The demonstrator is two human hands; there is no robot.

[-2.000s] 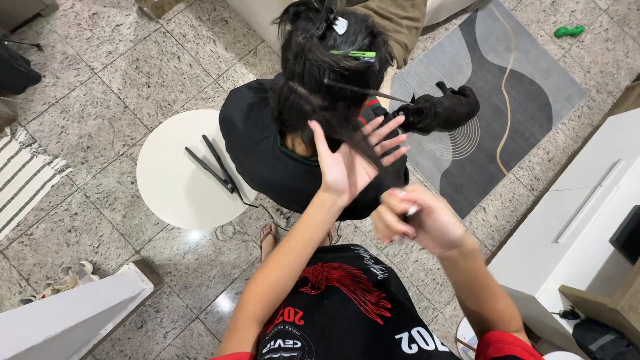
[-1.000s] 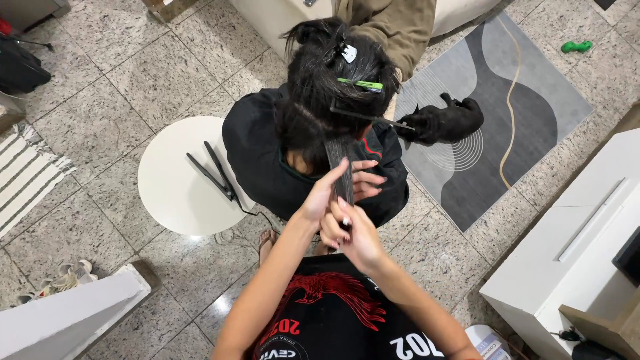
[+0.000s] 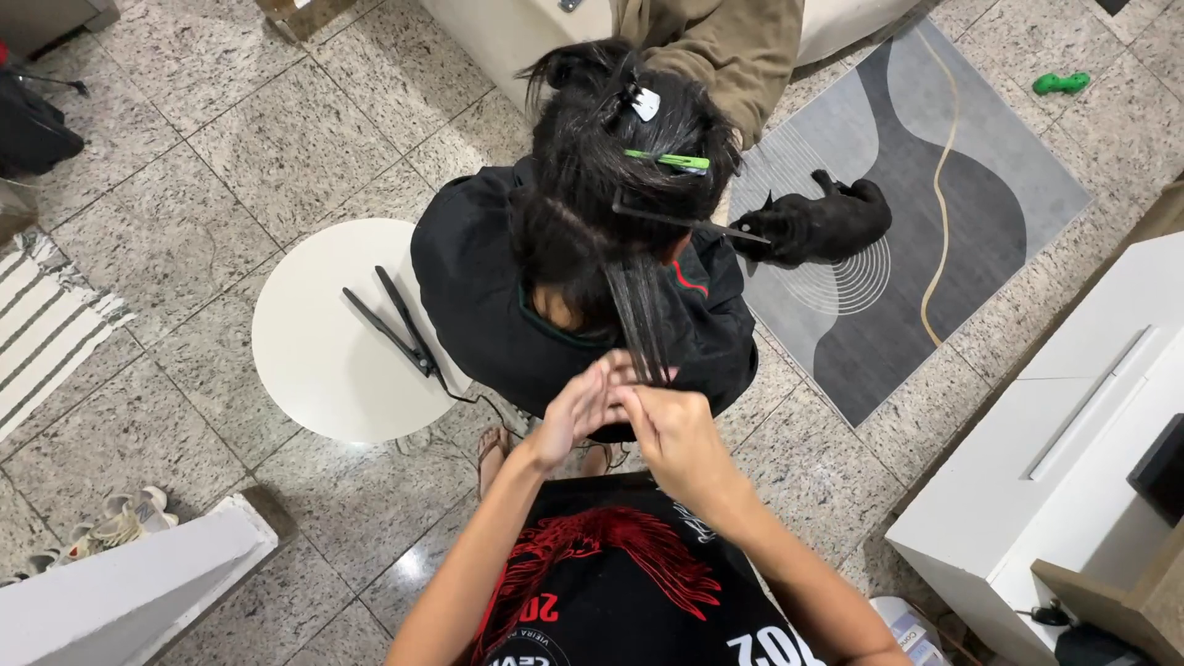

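A seated person with dark hair (image 3: 638,157) has a white claw clip (image 3: 646,104), a green hair clip (image 3: 668,161) and a dark rat-tail comb (image 3: 666,218) in the hair, the comb's thin tail pointing right. A straight section of hair (image 3: 638,314) hangs down the back to my hands. My left hand (image 3: 585,402) lies palm up with fingers under the lower part of this section. My right hand (image 3: 668,424), its fingers curled, is at the hair's lower end and touches my left hand; whether it grips the strands is partly hidden.
On a round white stool (image 3: 314,351) at the left lies a hair straightener (image 3: 398,324), its cord running down to the floor. A black dog (image 3: 823,222) lies on a grey rug (image 3: 869,361) to the right. A white cabinet (image 3: 1027,462) stands at the lower right.
My right hand has moved from the right, where it was two seconds ago, to meet my left hand. Both hands are now lower along the hair than one second ago.
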